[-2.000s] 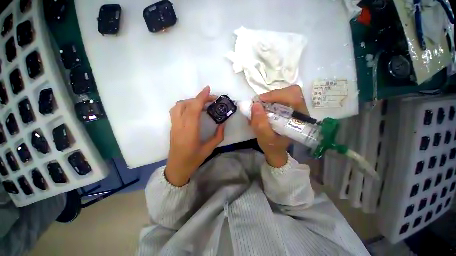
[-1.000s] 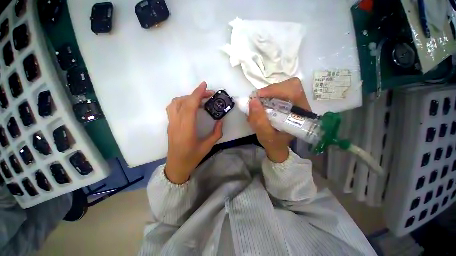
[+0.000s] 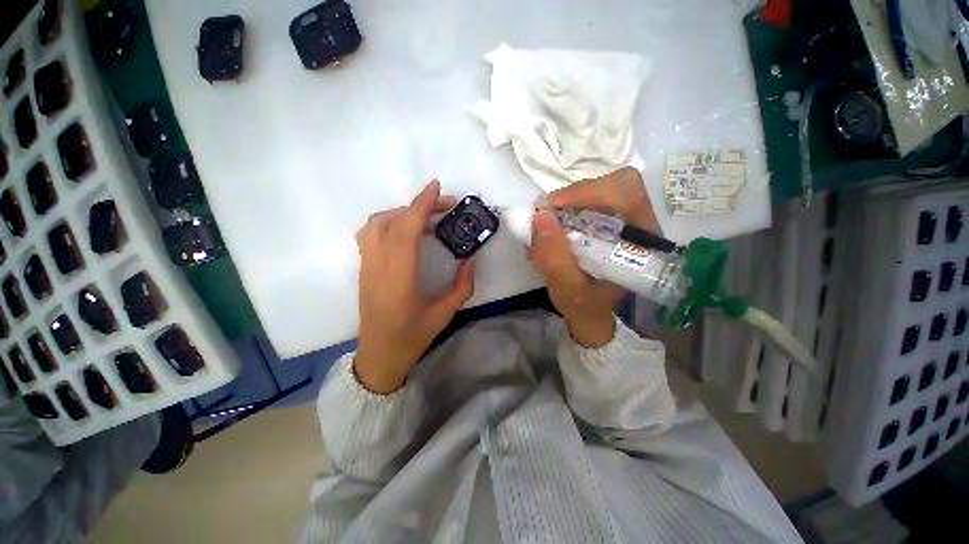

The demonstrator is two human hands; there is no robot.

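My left hand holds a small black rounded-square housing between thumb and fingertips, its face with a round centre and a small white mark turned up. My right hand grips a clear-white dispensing syringe like a pen. The syringe's whitish tip points left at the housing's right edge; whether it touches cannot be told. A green adapter with a pale hose sits on the syringe's rear end.
A white mat bears two black housings, a crumpled white cloth and a paper label. Trays of black parts stand at left and right. More housings lie on the green bench. A round black container is upper right.
The view has shifted slightly. The housing is turned a little in my left hand compared with before. Both hands keep their holds, and the syringe tip stays beside the housing.
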